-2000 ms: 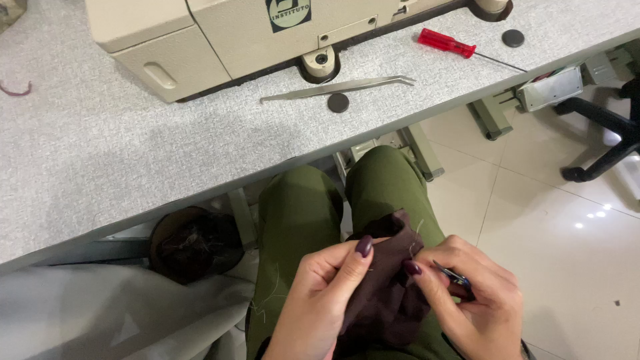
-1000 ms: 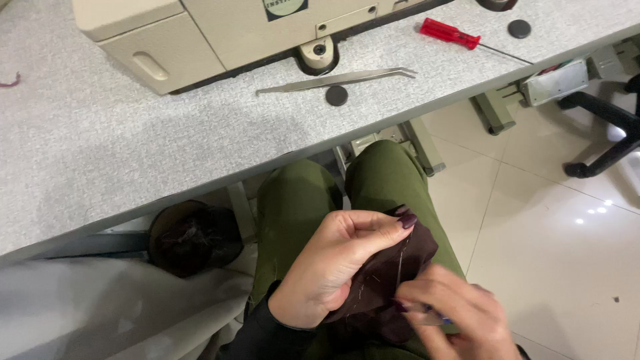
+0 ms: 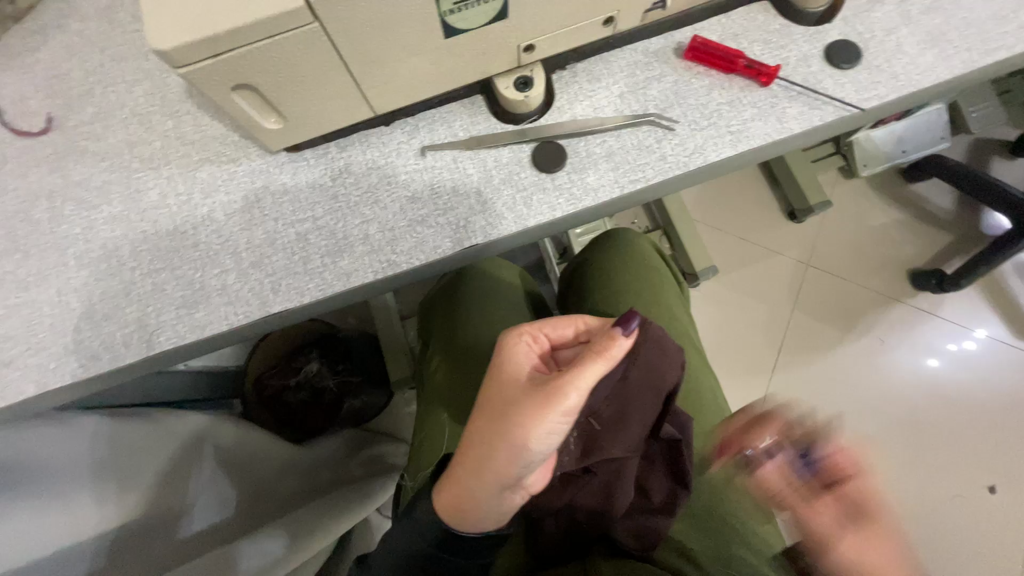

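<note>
My left hand (image 3: 536,400) pinches the upper edge of a dark maroon cloth piece (image 3: 632,448) between thumb and fingers, above my lap. The cloth hangs in folds over my thighs, with light thread bits on it. To the right of the cloth, apart from it, my right hand (image 3: 808,472) is blurred by motion. Its fingers are curled around a small tool (image 3: 776,452) with a metallic glint and a bluish part; its exact kind cannot be told.
A beige sewing machine (image 3: 416,56) stands on the grey table (image 3: 240,240). Bent-tip metal tweezers (image 3: 552,133), a dark disc (image 3: 549,157), a red-handled screwdriver (image 3: 728,61) and another dark disc (image 3: 843,54) lie before it. Below the table are a dark bin (image 3: 312,380) and pale fabric (image 3: 200,488).
My right hand has moved away from the cloth to the right. My left hand keeps hold of the cloth, which hangs more freely than before.
</note>
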